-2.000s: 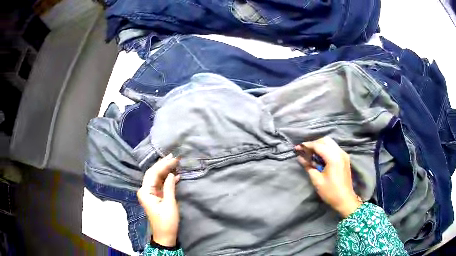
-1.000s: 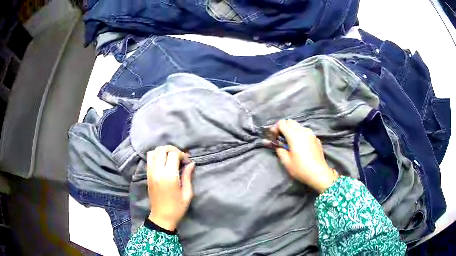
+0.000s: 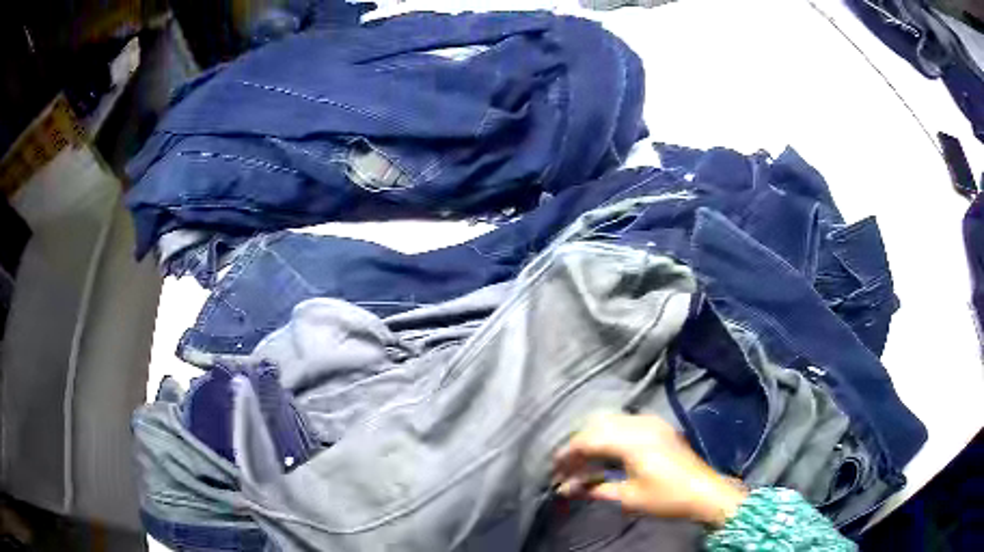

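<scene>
A denim jacket (image 3: 432, 431) lies with its pale grey inside up, folded and rumpled, at the near middle. A dark armhole opening (image 3: 718, 388) shows at its right. My right hand (image 3: 637, 464) is over the lower right of the jacket, fingers curled and palm down. A small dark thing, which looks like thread snips, shows at its fingers; most of it is hidden. Whether the fingertips also grip the cloth is unclear. My left hand is not in view.
Another dark blue denim heap (image 3: 475, 119) lies further back on the white table (image 3: 745, 65). More dark denim (image 3: 798, 280) lies at the right, beside and under the jacket. A small dark object (image 3: 956, 162) is near the right edge. A grey covered surface (image 3: 43, 334) stands at the left.
The view has shifted, showing more of the back heap. The jacket's lower part has been lifted and folded upwards, covering the seam that both hands held. My left hand has gone out of view.
</scene>
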